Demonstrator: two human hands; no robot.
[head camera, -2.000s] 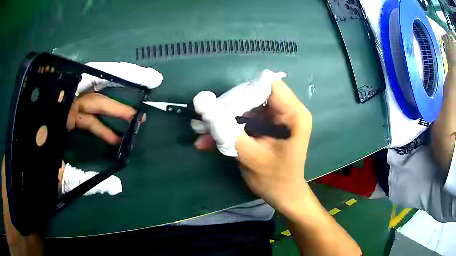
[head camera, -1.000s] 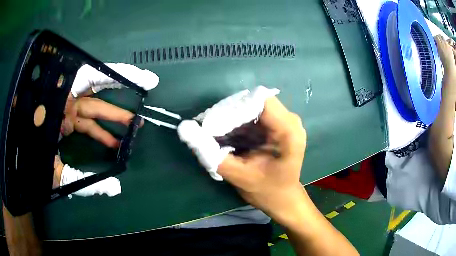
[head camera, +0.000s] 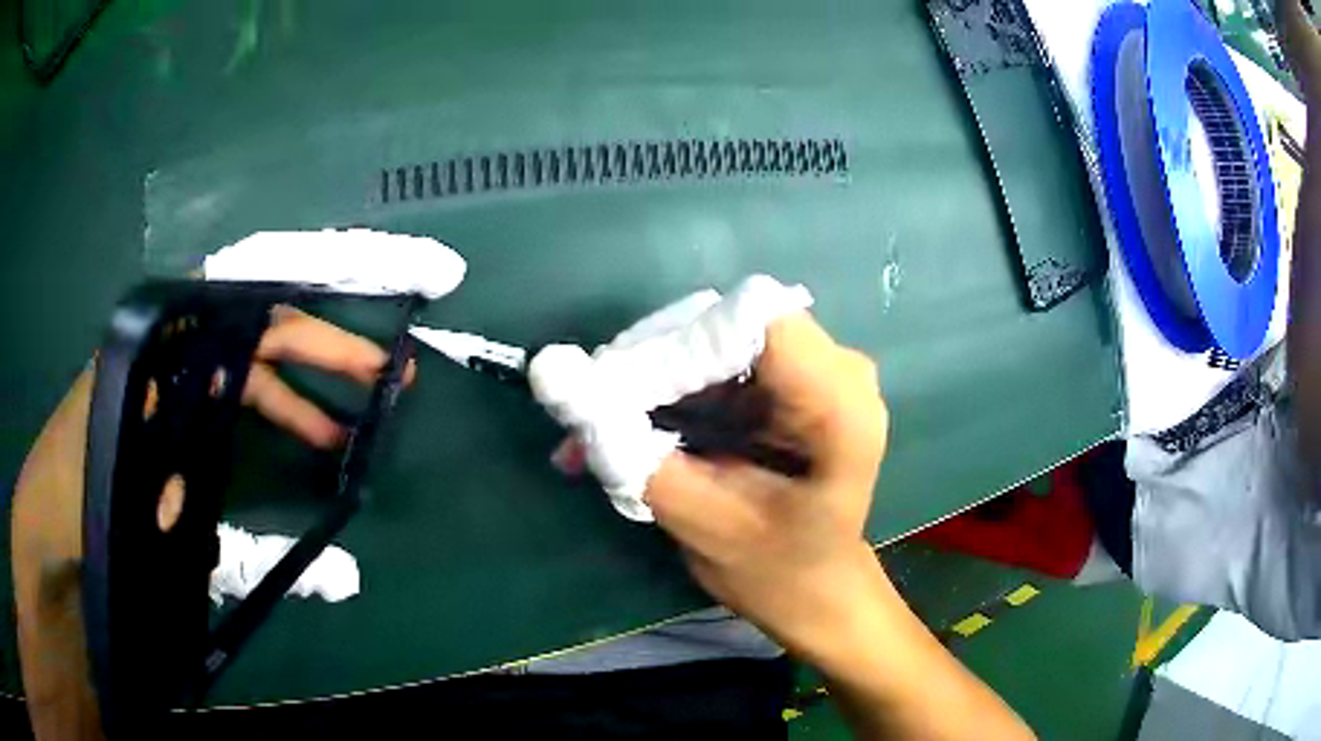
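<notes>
My left hand (head camera: 312, 355) holds a black phone middle frame (head camera: 152, 434) tilted up at the left, with white-covered fingers along both sides and bare fingers behind its open window. My right hand (head camera: 739, 449), with white finger cots, grips tweezers (head camera: 485, 356) like a pen. The bright tips are close together at the upper end of the frame's thin bar. Whether they hold a pad is too small to tell. A row of small black pads (head camera: 616, 162) lies flat on the green mat (head camera: 609, 261) beyond my hands.
Another black frame (head camera: 1029, 174) lies at the right. Beside it, a blue reel (head camera: 1159, 188) sits on a white sheet (head camera: 1152, 391). Part of a frame (head camera: 55, 36) shows at the upper left corner. Another person's arm (head camera: 1311, 217) and grey sleeve (head camera: 1224, 507) are at the right edge.
The held frame's solid end has swung down and to the right, and is turned more edge-on. The tweezer tips, spread apart one second ago, are now close together. Another frame's corner has appeared at upper left.
</notes>
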